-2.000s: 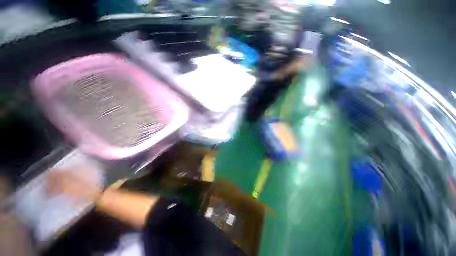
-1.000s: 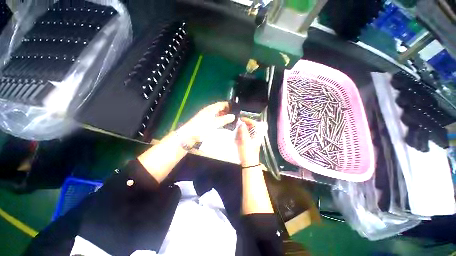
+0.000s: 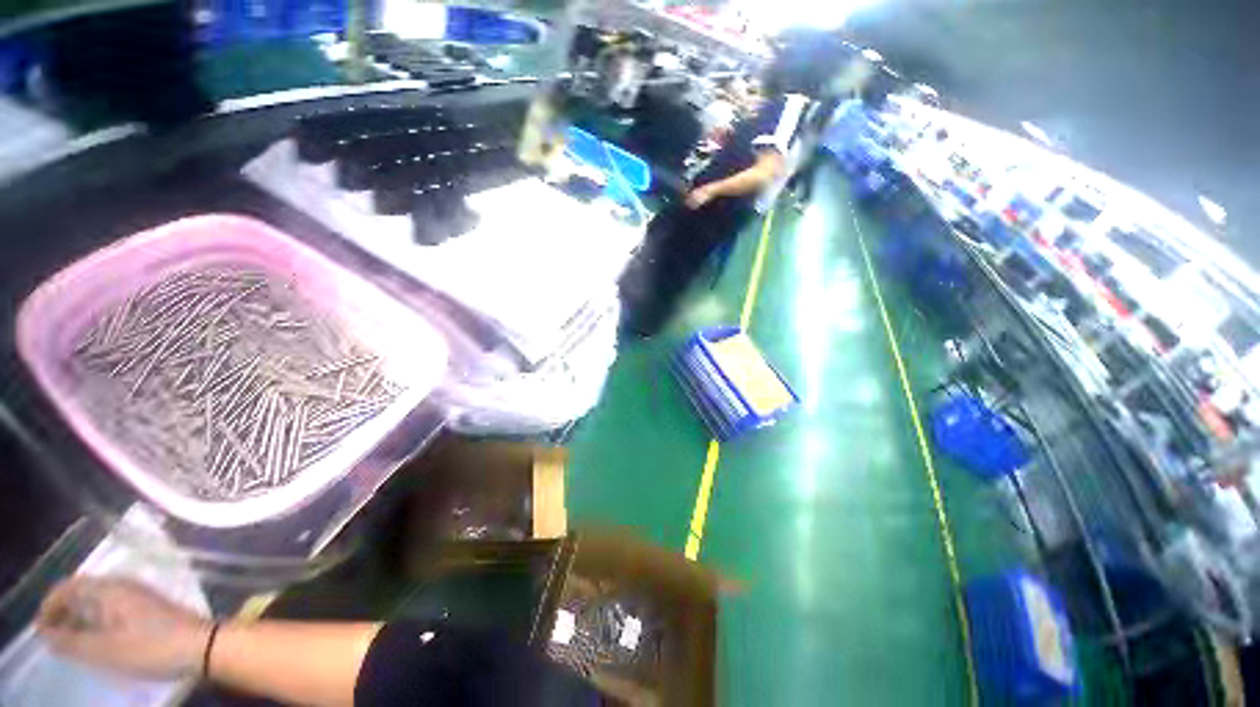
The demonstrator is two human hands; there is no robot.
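Observation:
My right hand (image 3: 118, 624), with a thin black band at the wrist, is low at the left edge of the picture, over a white paper sheet (image 3: 104, 677). Its fingers look curled and are blurred; I cannot tell whether they hold anything. My left hand is out of the picture. The pink basket (image 3: 394, 297), full of loose metal pins (image 3: 270, 401), stands on the dark bench just beyond my right hand. The press and the work spot are not in view.
Black parts (image 3: 415, 152) lie in rows on white interleaf sheets (image 3: 484, 269) beyond the basket. Open cardboard boxes (image 3: 550, 497) are below the bench. Blue crates (image 3: 739, 380) stand on the green floor. A person (image 3: 739, 180) is farther along the bench.
The view has swung right from the press and parts tray to the basket and aisle, as it also showed two seconds ago. My left hand has left the picture.

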